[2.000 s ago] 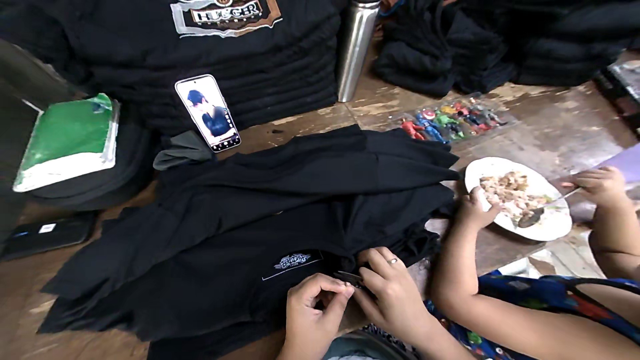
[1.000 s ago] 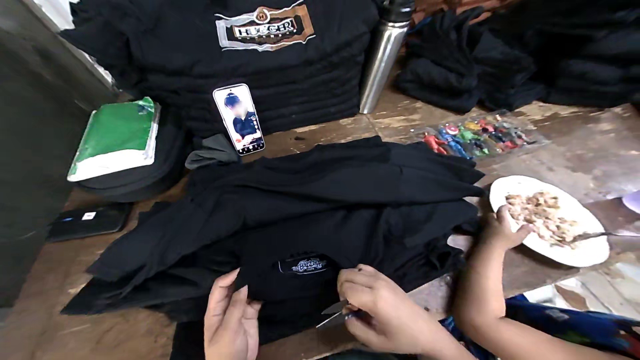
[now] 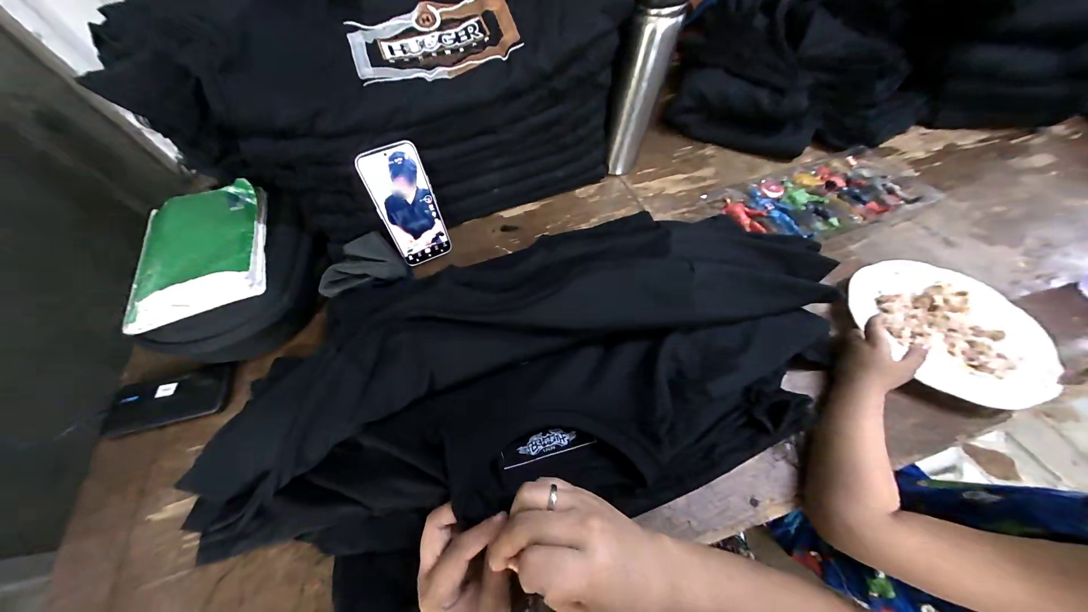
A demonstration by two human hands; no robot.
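Observation:
A black T-shirt [image 3: 544,340] lies over other black garments on the wooden table, its neckline towards me and a printed neck mark [image 3: 546,442] showing inside. At the near edge of the neckline, my left hand [image 3: 463,557] pinches the black fabric between thumb and fingers. My right hand [image 3: 569,535], with a ring on one finger, is closed beside it, its fingertips close to the left ones at the same fabric. Whether a tool is inside the right hand cannot be seen.
Another person's hand [image 3: 880,357] rests on a white plate [image 3: 1041,374] of food at the right. Behind are a steel bottle [image 3: 642,93], a lit phone [image 3: 404,204], stacked black shirts [image 3: 527,127] and bagged toy figures [image 3: 816,200]. A green-covered book [image 3: 200,242] and a dark phone [image 3: 170,399] lie left.
My hands, apart one second ago, have come together at the neckline. The small scissors that showed in my right hand then are out of sight. The other person's spoon is no longer visible.

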